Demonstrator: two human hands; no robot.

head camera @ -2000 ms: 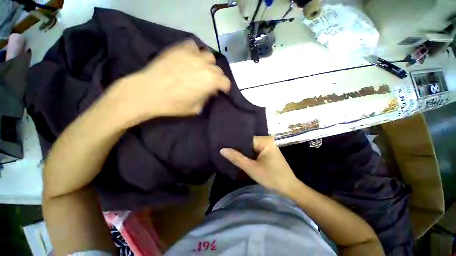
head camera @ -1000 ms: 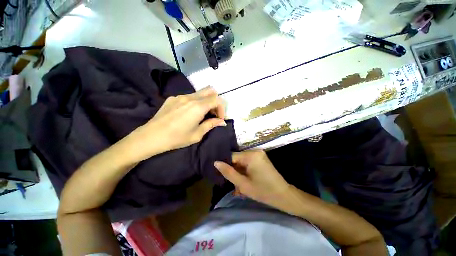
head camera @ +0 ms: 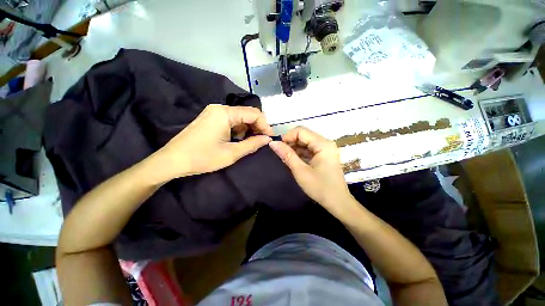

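Note:
A large dark purple-brown garment piece (head camera: 149, 113) lies bunched on the left of the table and hangs over its front edge. My left hand (head camera: 218, 140) pinches the cloth's edge between thumb and fingers. My right hand (head camera: 314, 164) pinches the same edge just to the right, the fingertips of both hands nearly touching. Both hands are a little in front of the presser foot and needle (head camera: 290, 76), which stand over the shiny needle plate (head camera: 266, 79). No cloth is under the foot.
A blue guard (head camera: 284, 21) and ridged knob (head camera: 329, 42) are on the machine head. A clear plastic bag of labels (head camera: 391, 51) lies behind right. A dark tool (head camera: 452, 97) lies at right. A pink-red crate (head camera: 158, 284) and cardboard box (head camera: 505, 209) stand below.
My right hand has moved up from the lower cloth to the edge beside my left fingertips. The folded cloth end that stuck out at the right is now drawn in between the hands. The view has shifted.

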